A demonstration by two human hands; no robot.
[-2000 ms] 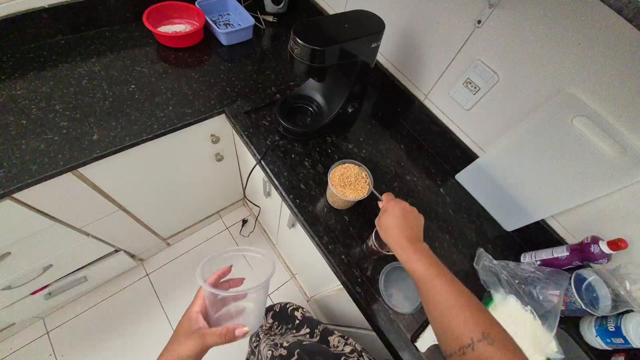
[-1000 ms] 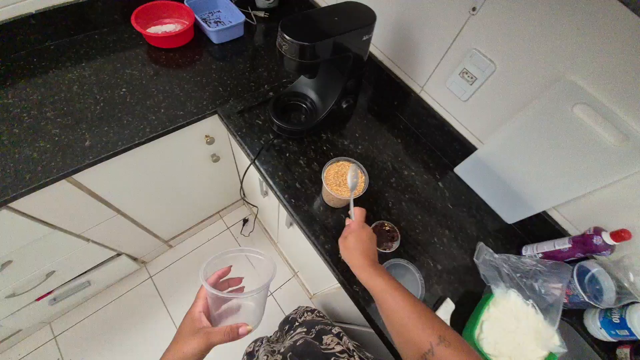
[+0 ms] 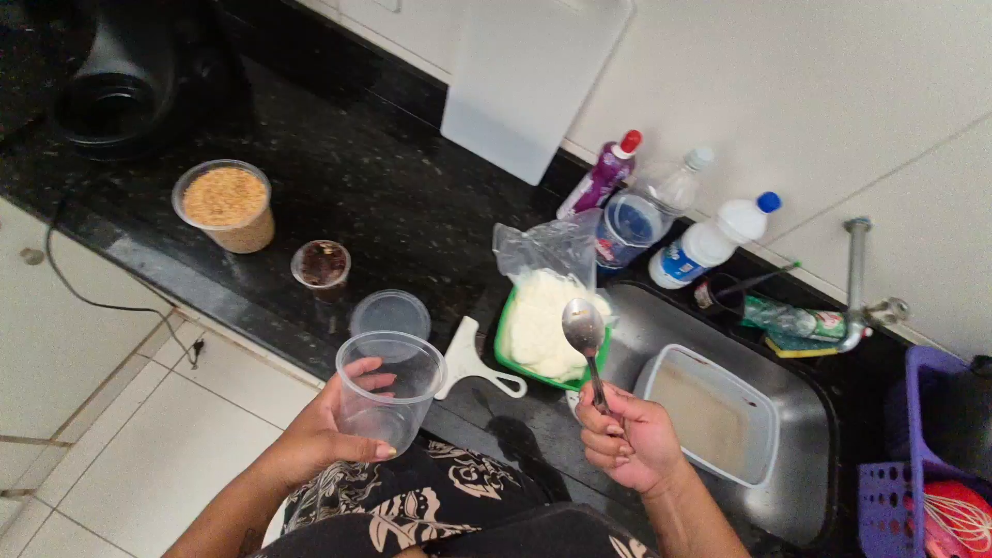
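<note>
My left hand (image 3: 341,430) holds a clear plastic cup (image 3: 391,395) with nothing visible inside, over the counter's front edge. My right hand (image 3: 628,438) grips a metal spoon (image 3: 583,329) by its handle, bowl up, above a green container (image 3: 508,353) of white creamy food (image 3: 542,325) with a plastic bag at its back. A few crumbs cling to the spoon. At the left on the black counter stands a clear cup (image 3: 248,232) full of golden crumbs. Beside it are a small cup (image 3: 322,267) of dark contents and a clear round lid (image 3: 390,310).
A white squeegee (image 3: 465,360) lies by the green container. The steel sink (image 3: 806,457) holds a plastic tub (image 3: 763,465) of cloudy water, with a faucet (image 3: 856,271) behind. Bottles (image 3: 709,236) and a white board (image 3: 527,85) line the wall. A black coffee maker (image 3: 116,101) stands far left.
My right hand and the spoon have moved away from the cup of crumbs to above the white food. My left hand still holds the clear cup. The view has swung right, toward the sink.
</note>
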